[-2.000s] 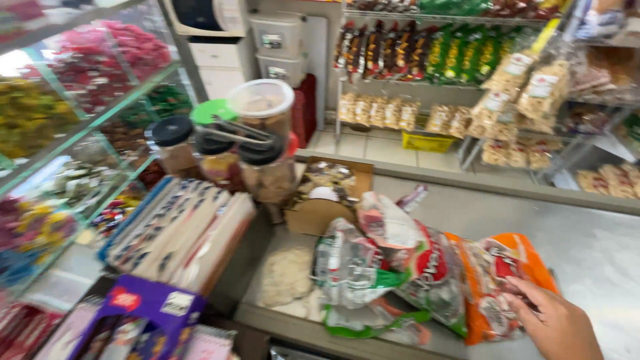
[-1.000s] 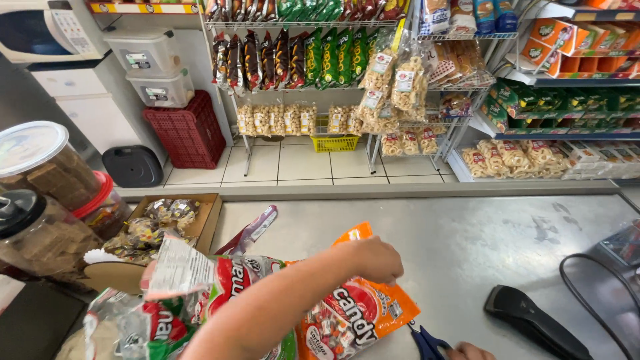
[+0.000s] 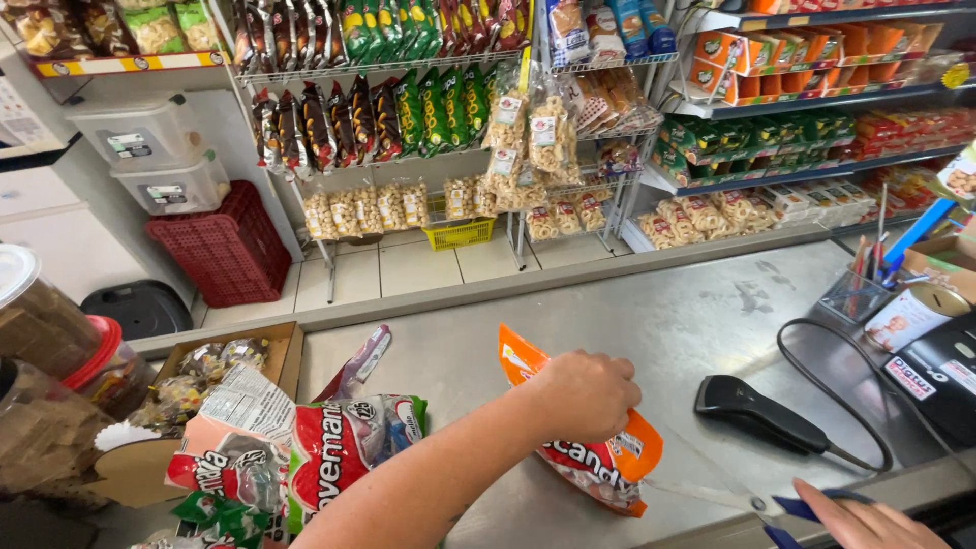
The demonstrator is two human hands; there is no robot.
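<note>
My left hand reaches across the middle of the steel counter, its fingers closed on the upper part of an orange candy bag. At the lower right, my right hand holds scissors by their dark blue handles; the blurred blades are spread apart and point left, towards the bag's lower right edge. Left of my forearm lie a red and green candy bag and a pink and red candy bag, with a narrow purple packet behind them. My forearm hides part of the bags.
A black barcode scanner with a looped cable lies right of the orange bag. Behind it are a mesh pen holder and a tin. A cardboard box of wrapped sweets and plastic jars stand left. Snack racks line the far side.
The orange bag now lies apart from the other bags, farther right. My right hand and the scissors show more fully, with the blades spread beside the bag.
</note>
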